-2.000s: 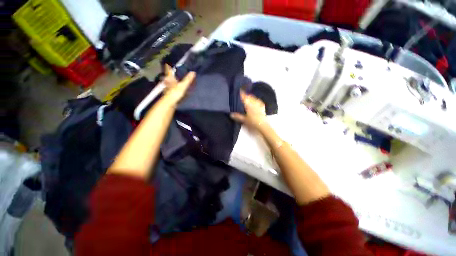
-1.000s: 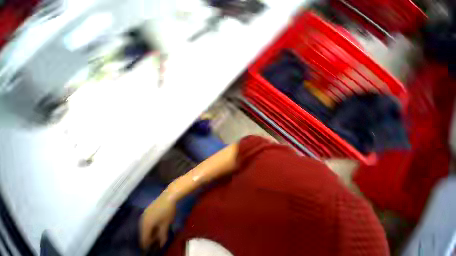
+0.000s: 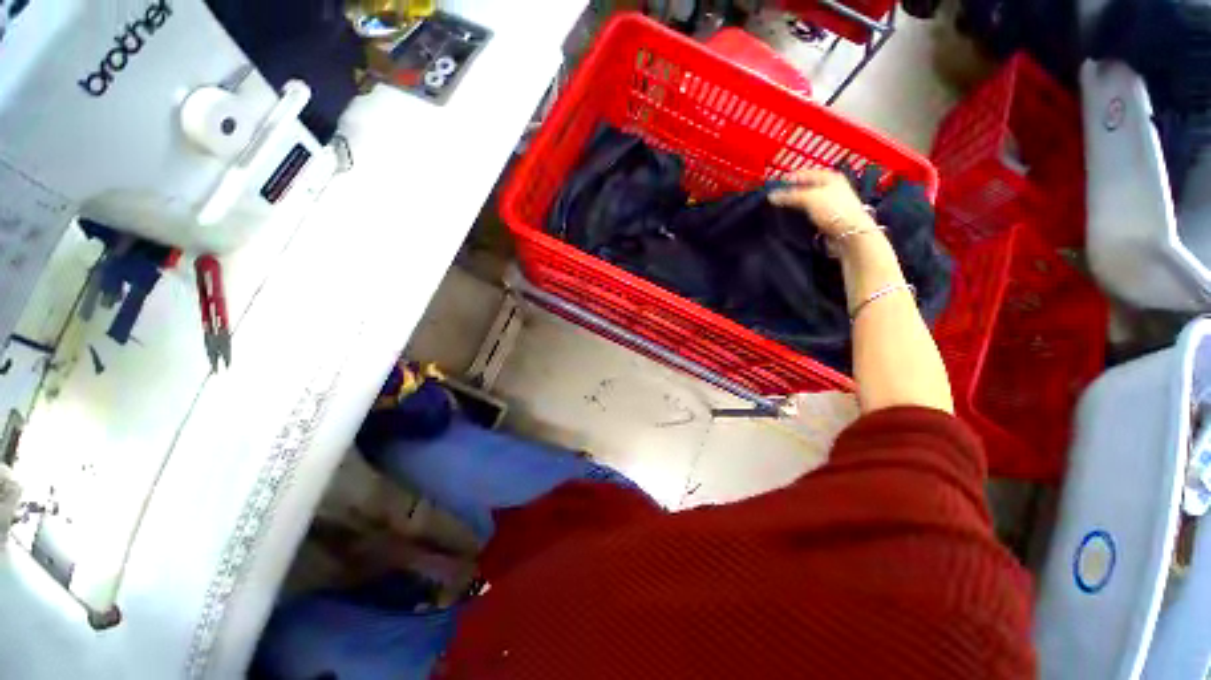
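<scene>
The red slatted plastic basket (image 3: pixel 717 348) stands right of the white table, with dark navy-black garments (image 3: pixel 750 259) heaped inside. My right hand (image 3: pixel 826 202), with thin bands at the wrist, reaches over the basket and rests at the top of the heap. Its fingertips meet the dark cloth, and I cannot tell whether they grip it. My left hand is not in view.
The white table (image 3: pixel 286 385) holds the "brother" machine head (image 3: pixel 133 93), red snips (image 3: pixel 213 308), dark scraps (image 3: pixel 126 286) and a small parts tray (image 3: pixel 438 60). Grey-white tubs (image 3: pixel 1129 478) and more red crates (image 3: pixel 983 146) stand at the right.
The view has swung right from the garment on the table to the basket. My right hand has moved from low beside the table to the cloth in the basket.
</scene>
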